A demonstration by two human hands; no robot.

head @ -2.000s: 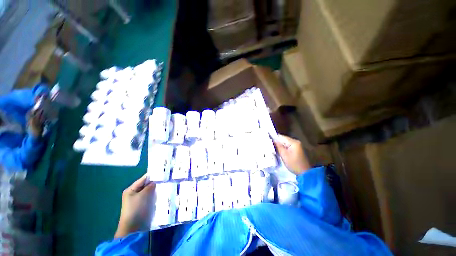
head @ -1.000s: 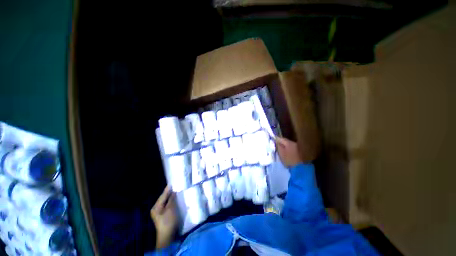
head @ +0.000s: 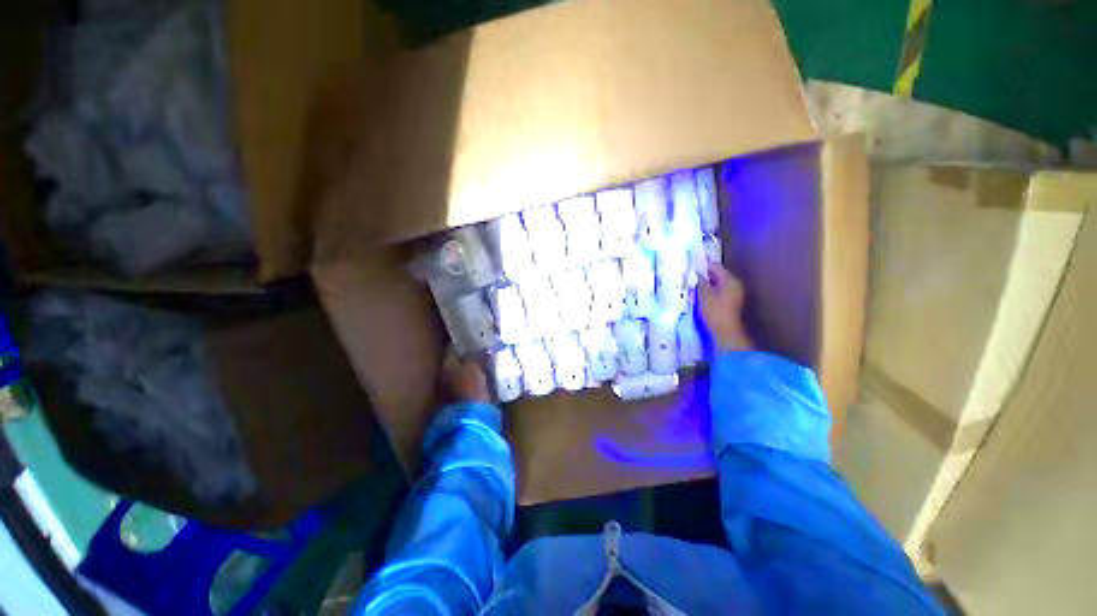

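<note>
White wrapped cylindrical units (head: 565, 289) lie in three close rows inside an open shipping carton (head: 577, 439). The sheet under them is mostly hidden by the units and glare. My left hand (head: 467, 378) is inside the carton at the left front corner of the rows, fingers at their edge. My right hand (head: 722, 308) is at the right edge of the rows. Both hands hold the loaded layer by its sides. One unit (head: 646, 386) lies crosswise in front of the front row. At the left, a greyish unit or wrap shows beside the rows.
Dark open cartons of clear bagged contents (head: 138, 132) stand at the left. A blue plastic stool or crate (head: 205, 560) is low at the lower left. Closed tan cartons (head: 926, 313) stand at the right. The carton's raised back flap (head: 626, 96) is behind the rows. Green floor shows beyond.
The layer of units, held above the carton before, is now down inside it with both hands at its sides. The view has moved off the green bench and onto the carton.
</note>
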